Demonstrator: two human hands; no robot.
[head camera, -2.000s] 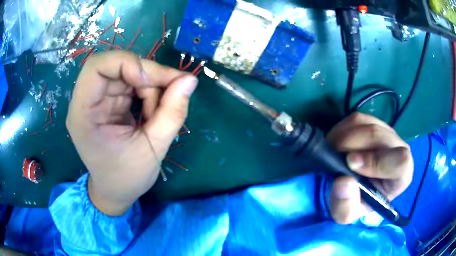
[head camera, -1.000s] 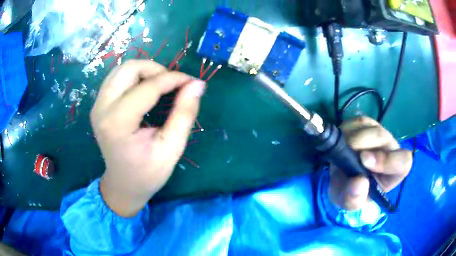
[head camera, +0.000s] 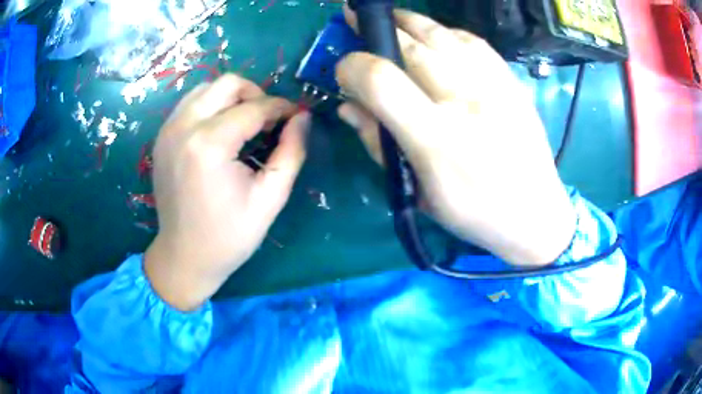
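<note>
My left hand (head camera: 223, 169) pinches short red lead wires (head camera: 305, 103) between thumb and forefinger, their pale ends pointing up and right. My right hand (head camera: 462, 131) holds the black soldering iron (head camera: 396, 165), its handle upright beside the palm and its cord end towards me; the tip is out of view. The right fingertips are close to the wire ends; whether they touch or pinch anything cannot be told. The blue block (head camera: 327, 50) is behind the right hand, which hides most of it.
Loose red wires (head camera: 181, 75) and small white bits (head camera: 108, 123) lie at the left, by a clear plastic bag (head camera: 115, 35). A red roll (head camera: 45, 237) is near the bench edge. The black soldering station (head camera: 531, 35) and a pink mat (head camera: 654, 115) are at the right.
My right hand has moved left and up to beside the left fingertips. The iron has swung from slanting, tip near the block, to upright. My left hand keeps its pinch on the wires.
</note>
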